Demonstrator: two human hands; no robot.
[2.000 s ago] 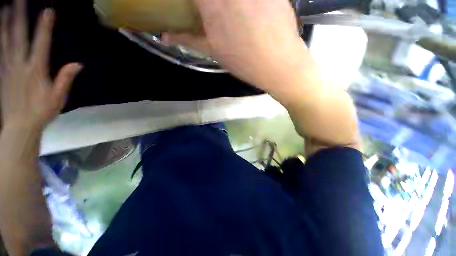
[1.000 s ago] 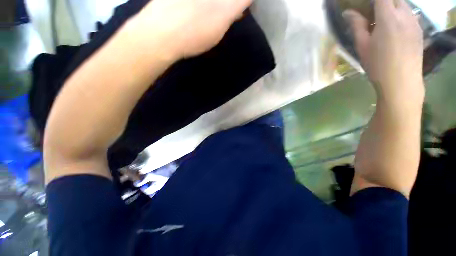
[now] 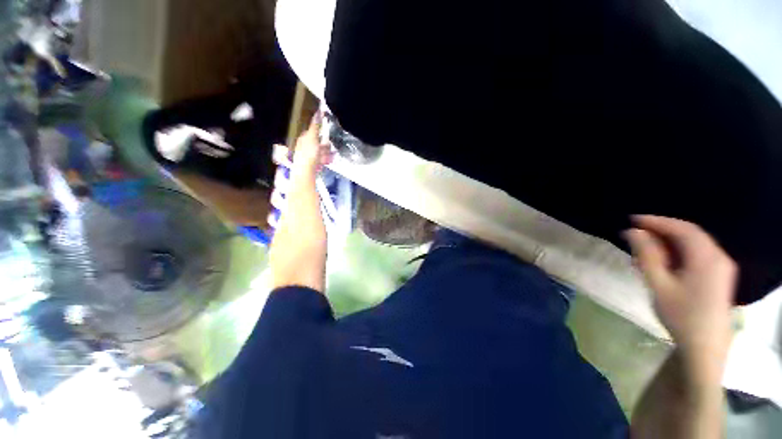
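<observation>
A large black garment [image 3: 514, 94] lies spread over the white padded ironing table [image 3: 480, 201]. My left hand [image 3: 300, 201] is at the table's left end, low beside its near edge. A clear, shiny object, perhaps a spray bottle [image 3: 351, 147], is at the edge just right of my fingertips. Blur hides whether my left hand holds anything. My right hand [image 3: 690, 274] is at the garment's near edge on the right, with fingers curled over the black cloth. Whether it pinches the cloth cannot be told. The iron is not in view.
A round floor fan [image 3: 154, 266] stands at the left on the green floor. A brown cardboard box [image 3: 231, 201] with black cloth [image 3: 257, 129] is behind my left hand. White hangers [image 3: 279, 184] show under the table's left end. Blurred clutter fills the far left.
The view has swung left. My right hand has let go of the iron and is now at the garment. My left hand has moved off the garment to the table's left end. The garment lies more spread out.
</observation>
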